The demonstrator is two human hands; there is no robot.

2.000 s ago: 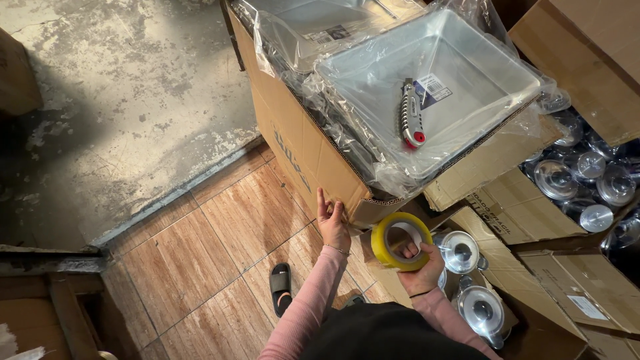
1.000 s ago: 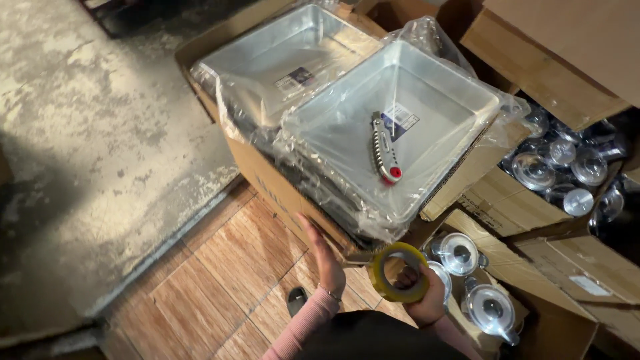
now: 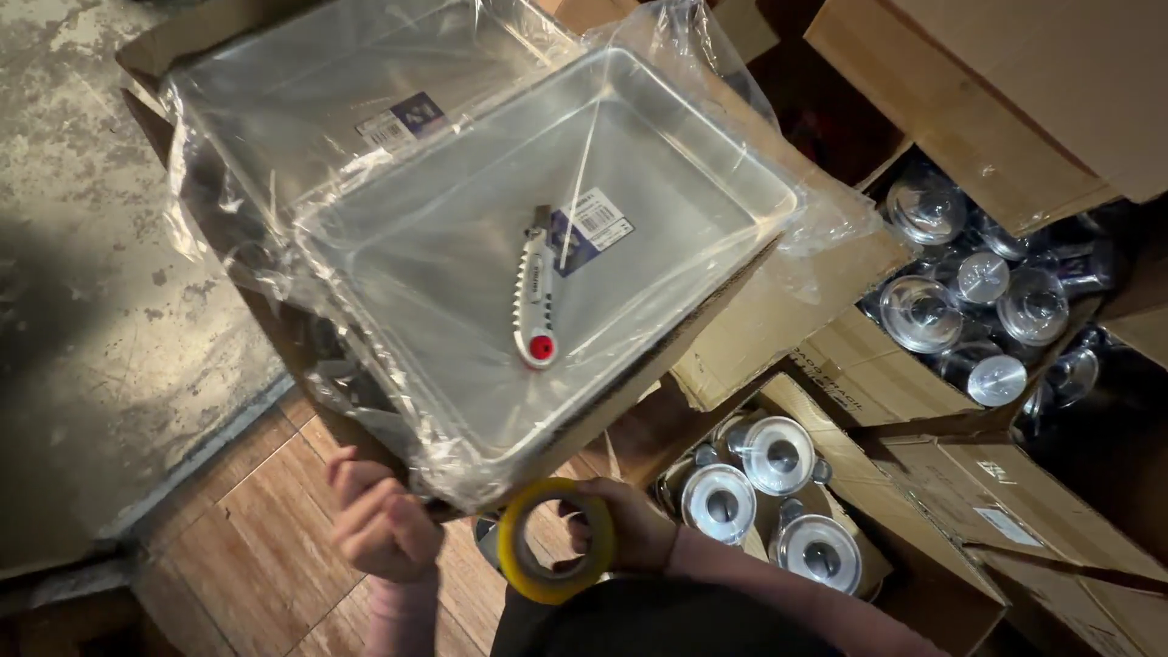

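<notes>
My right hand (image 3: 625, 525) holds a roll of yellow adhesive tape (image 3: 513, 538) upright near the front corner of a cardboard box. My left hand (image 3: 385, 520) has its fingers curled at the box's lower left corner; whether it pinches the cardboard or plastic there I cannot tell. Metal baking trays stand in the open box: the upper tray (image 3: 438, 283), wrapped in clear plastic, overlaps another tray (image 3: 301, 100) behind it. A utility knife (image 3: 534, 297) with a red end lies on the upper tray, beside a printed label (image 3: 593, 230).
At the right, an open carton holds metal-lidded glass items (image 3: 780, 454). Behind it another carton holds several glass pieces (image 3: 922, 313). A large cardboard box (image 3: 1031, 82) fills the upper right. Brown tiled floor (image 3: 265, 511) meets worn concrete (image 3: 82, 347) at the left.
My left hand has gone from pointing fingers, then a flat hand along the box side, to curled fingers at its corner. The tape roll stays in my right hand. The view has moved closer to the trays.
</notes>
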